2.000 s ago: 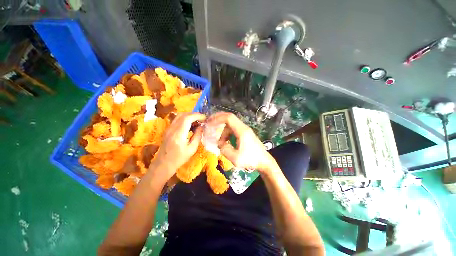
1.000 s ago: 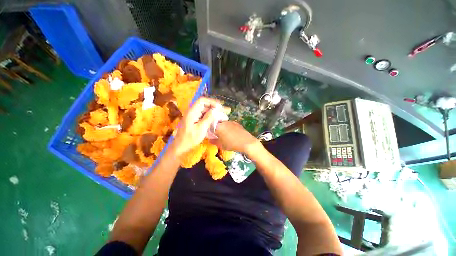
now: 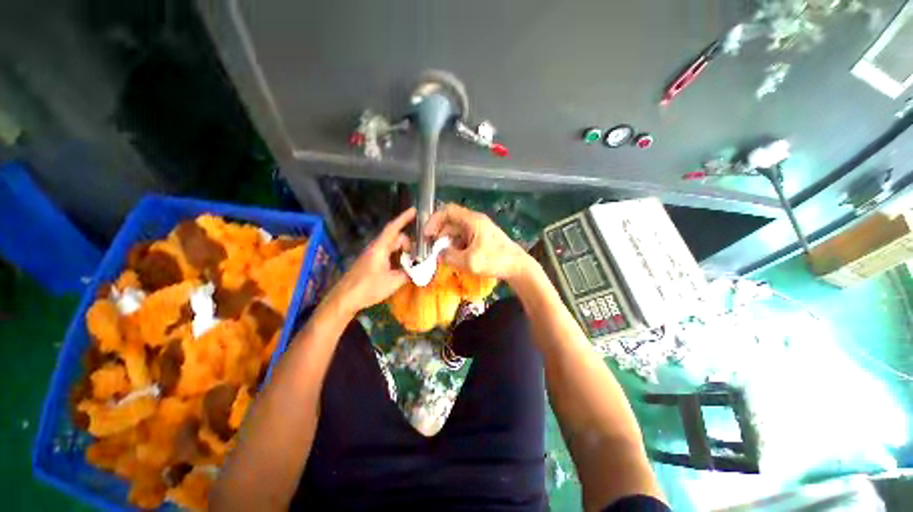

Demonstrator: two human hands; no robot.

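Observation:
An orange plush toy skin [image 3: 432, 305] hangs between my hands above my lap, at the open end of the grey metal nozzle [image 3: 428, 165]. A white fabric flap [image 3: 424, 267] shows at its opening, around the front of the nozzle's end. My left hand [image 3: 378, 264] holds the opening from the left side and my right hand [image 3: 479, 243] holds it from the right side. How far the nozzle's tip goes into the skin is hidden by the flap and fingers.
A blue crate [image 3: 52, 370] heaped with orange and brown skins stands at the left. The grey machine panel [image 3: 541, 75] spans the top. A beige scale [image 3: 581, 275] is right of my hands, with a dark stool [image 3: 691, 430] below it. White fluff [image 3: 425, 375] lies on the floor.
My hands have brought the skin from over my lap to the nozzle's end. The view has turned right, and my knees are now apart with the skin between them.

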